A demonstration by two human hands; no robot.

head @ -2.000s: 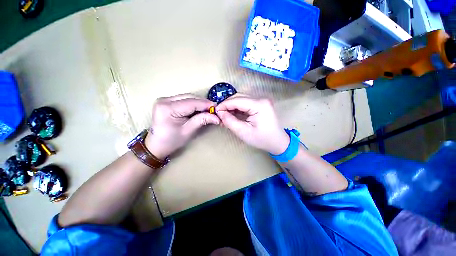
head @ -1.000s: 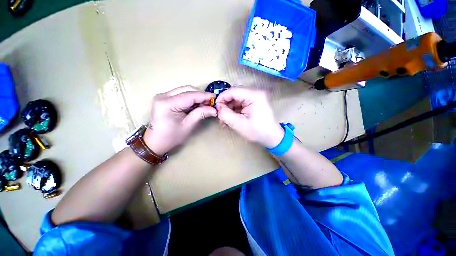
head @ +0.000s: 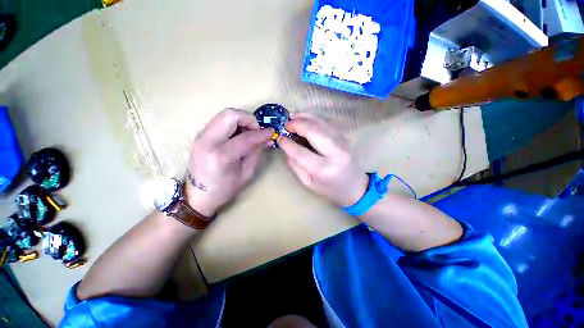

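Observation:
A small orange-gold cylindrical part [head: 275, 136] is between the fingertips of both hands, at the near edge of a black round unit [head: 271, 115] on the cardboard mat. My left hand [head: 229, 152] comes from the left, its thumb and index finger on the part. My right hand [head: 322, 160] comes from the right, its fingertips at the part and the unit's right edge. The fingers hide part of the unit and most of the cylinder. A silvery detail shows on the unit's top.
A blue bin [head: 392, 48] of white parts [head: 344, 46] lies beyond my right hand. An orange screwdriver [head: 506, 80] hangs at right before a pale box [head: 486, 32]. Several round units [head: 48, 169] and a blue box [head: 8, 150] are at left.
The hands have moved closer over the unit, and the right fingers now reach its right edge. The left hand has turned, showing the watch face. The view has shifted a little.

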